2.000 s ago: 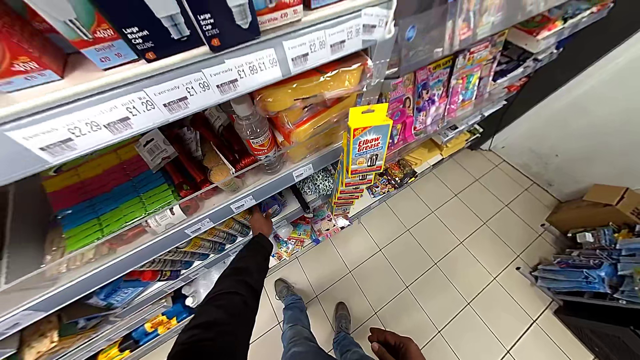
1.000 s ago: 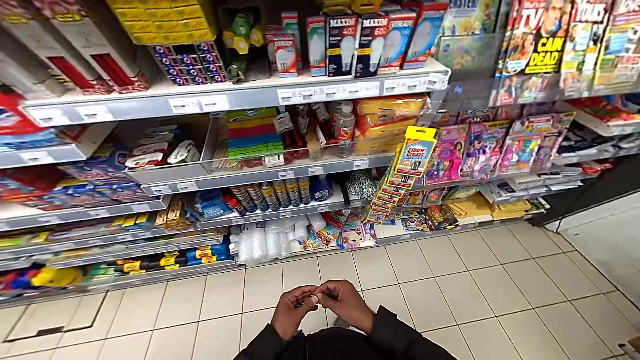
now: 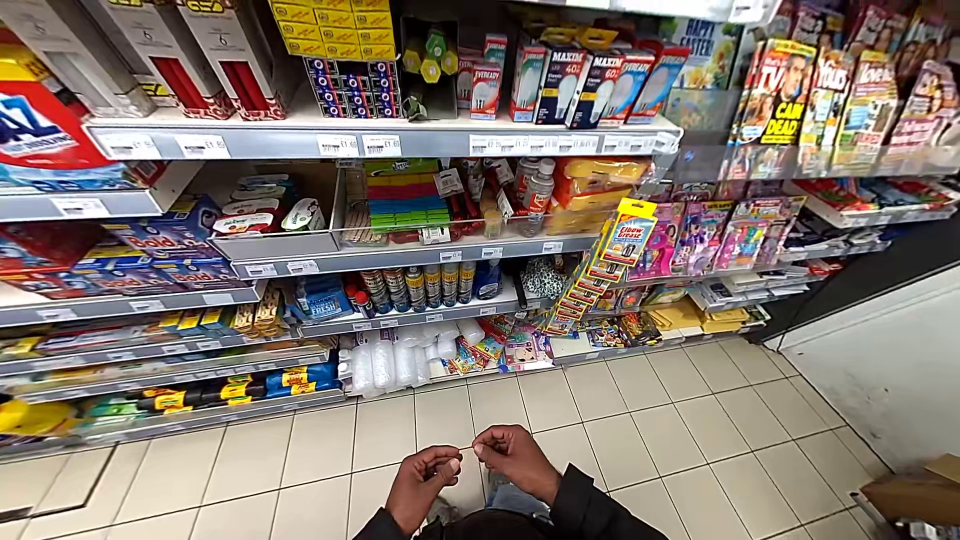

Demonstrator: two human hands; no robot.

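Observation:
My left hand (image 3: 424, 480) and my right hand (image 3: 517, 459) are held up close together over the tiled floor, low in the head view. Thumb and forefinger of each pinch an end of a thin, short strand (image 3: 466, 448), too fine to identify. Neither hand touches the shelves. Beyond them, on the bottom shelf, lie clear plastic packs of white items (image 3: 390, 360) and colourful packets (image 3: 525, 349). A hanging strip of yellow Elbow Grease packs (image 3: 630, 232) is in front of the shelf edge, right of a row of spray cans (image 3: 431, 289).
Shelving (image 3: 420, 141) with light bulb boxes (image 3: 585, 82), sponges and a clear bottle (image 3: 538, 196) runs across the front. Magazines (image 3: 780, 90) stand at the upper right. A cardboard box (image 3: 911, 491) sits at the lower right, near a white wall (image 3: 885, 360).
Two seconds ago my left hand reached to a lower shelf and my right hand was apart from it. One second ago both hands were together before me. The view has shifted away from the shelves.

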